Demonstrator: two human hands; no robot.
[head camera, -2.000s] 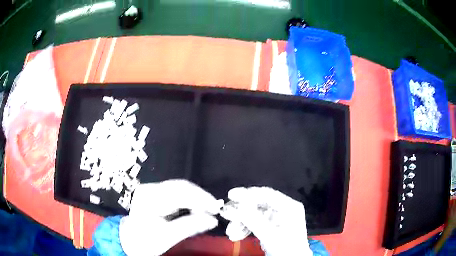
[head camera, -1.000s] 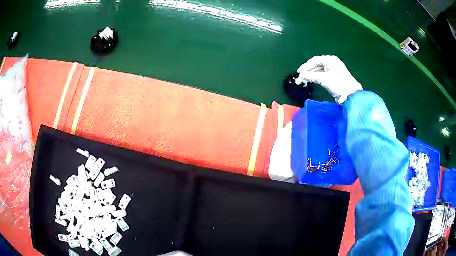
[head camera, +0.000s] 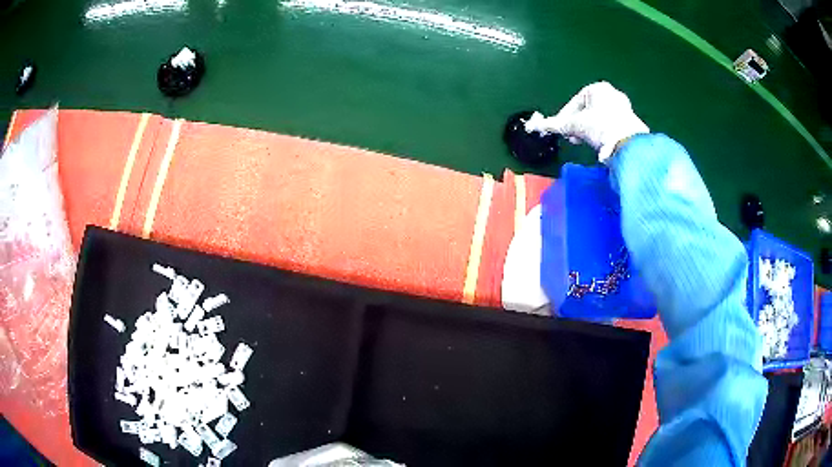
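My gloved right hand (head camera: 598, 119) reaches out over the green surface. Its fingertips are pinched together at a small white piece (head camera: 536, 125) over a black round dish (head camera: 529, 146); glove and piece are hard to tell apart. My left hand (head camera: 333, 457) shows only as a white gloved edge at the bottom, its fingers out of view. White plastic housings (head camera: 173, 374) lie in a loose pile in the left half of the large black tray (head camera: 292, 365).
The nearer blue bin (head camera: 579, 233), with tiny metallic bits, is partly behind my right sleeve. The farther blue bin (head camera: 777, 310) holds white pieces. A crumpled clear bag (head camera: 36, 274) lies left of the tray. Another black dish (head camera: 180, 75) with white pieces stands at upper left.
My right hand has left the near tray edge, where both hands were together, and reached out to the black dish. My left hand has dropped mostly out of view. The camera view has shifted.
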